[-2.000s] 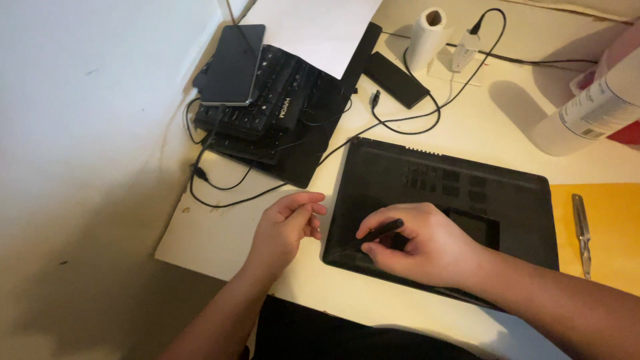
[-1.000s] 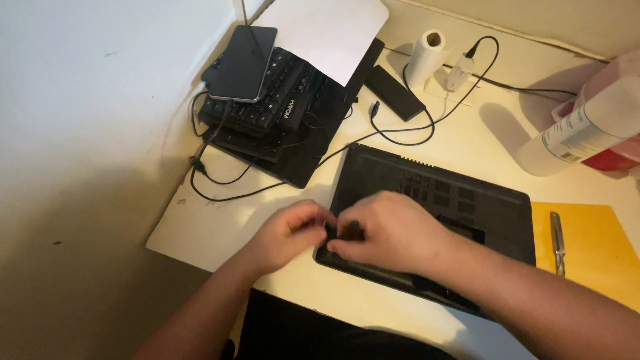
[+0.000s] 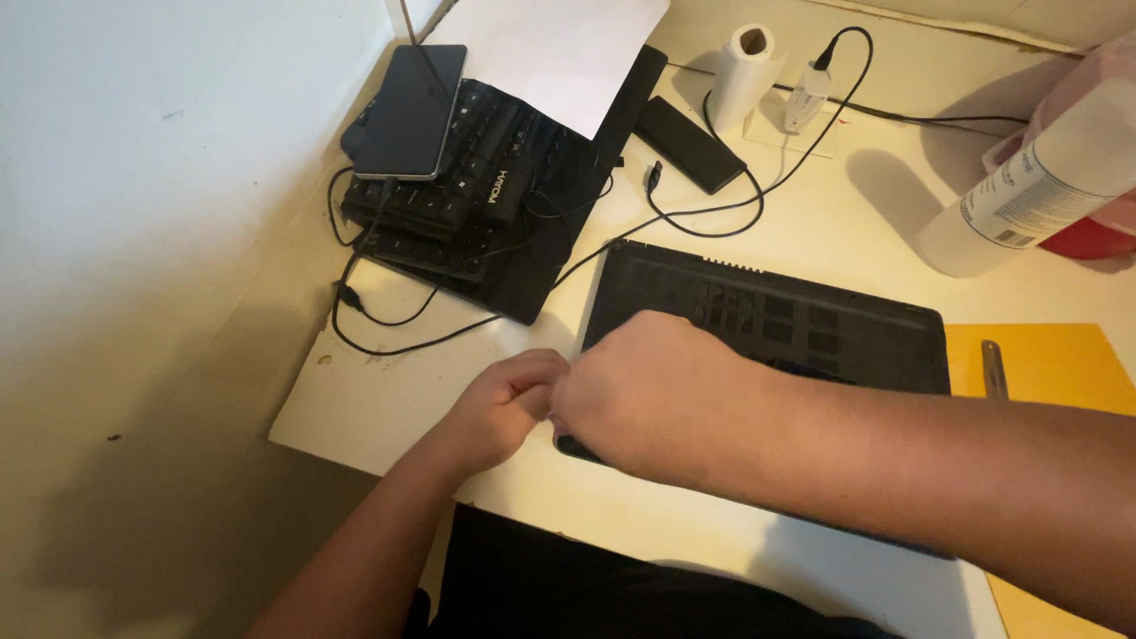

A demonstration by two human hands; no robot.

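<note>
A black laptop (image 3: 852, 337) lies with its vented underside up on the white desk. Over its near left corner is my right hand (image 3: 652, 390), fingers curled and hidden from view; whether it still holds the dark pen-like tool cannot be seen. My left hand (image 3: 506, 408) meets it just off the laptop's left edge, fingertips touching or close to those of the right. What may be between the fingertips is hidden.
Keyboards (image 3: 426, 204), a smartphone (image 3: 413, 111) and paper (image 3: 568, 53) are stacked at the back left. Behind the laptop lie a black slab-shaped device (image 3: 690, 145), cables, a paper roll (image 3: 744, 80) and a charger (image 3: 808, 98). A spray can or bottle (image 3: 1021, 195) and a metal knife-like tool (image 3: 994, 368) on yellow paper (image 3: 1056, 355) are right.
My right hand has moved left across the laptop to its left edge, meeting my left hand. The dark pen-like tool seen in it two seconds ago is now out of sight.
</note>
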